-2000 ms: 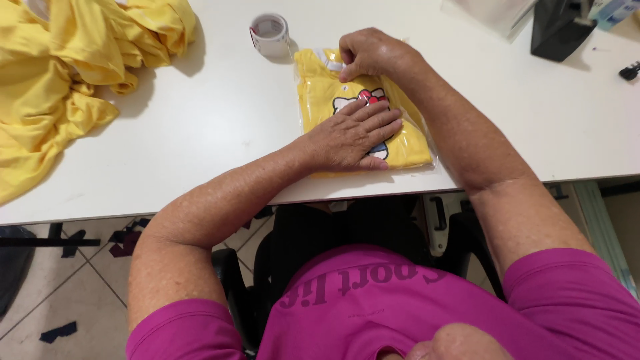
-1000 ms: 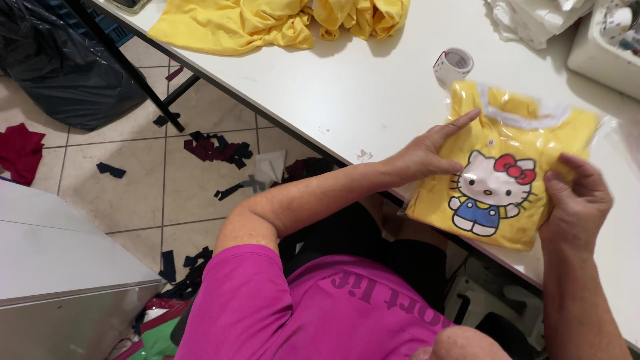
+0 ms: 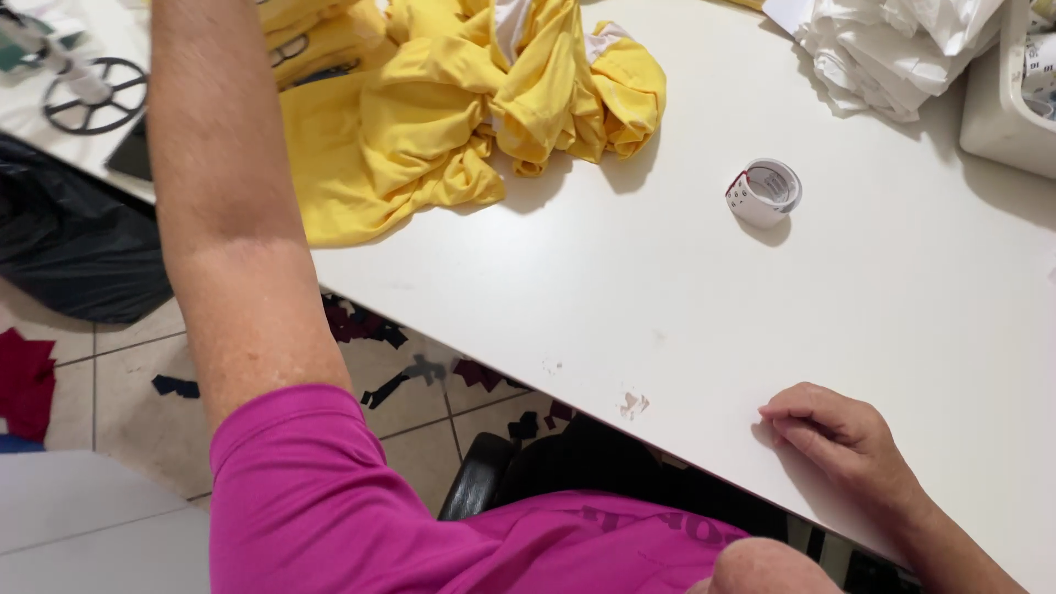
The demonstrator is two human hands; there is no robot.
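Observation:
My right hand [image 3: 841, 441] rests on the white table [image 3: 643, 305] near its front edge, fingers curled together with nothing in them. The left arm stretches away past the upper left edge of the view, so my left hand is out of sight, and what it touches is hidden. Beside that arm lies a heap of yellow fabric garments [image 3: 445, 115] with white trim. Folded yellow garments [image 3: 309, 37] are stacked behind the heap. A roll of white size labels [image 3: 763, 194] stands on the table to the right of the heap.
Crumpled white plastic bags [image 3: 891, 49] and a white plastic bin [image 3: 998, 124] are at the upper right. A black spoked wheel [image 3: 96, 95] stands upper left, above a black plastic bag [image 3: 74, 239]. Fabric scraps [image 3: 474, 375] lie on the tiled floor.
The bagged yellow garment that both hands held is out of view. My left arm has swung out to the far left, while my right hand has come down onto the table. The view has shifted left.

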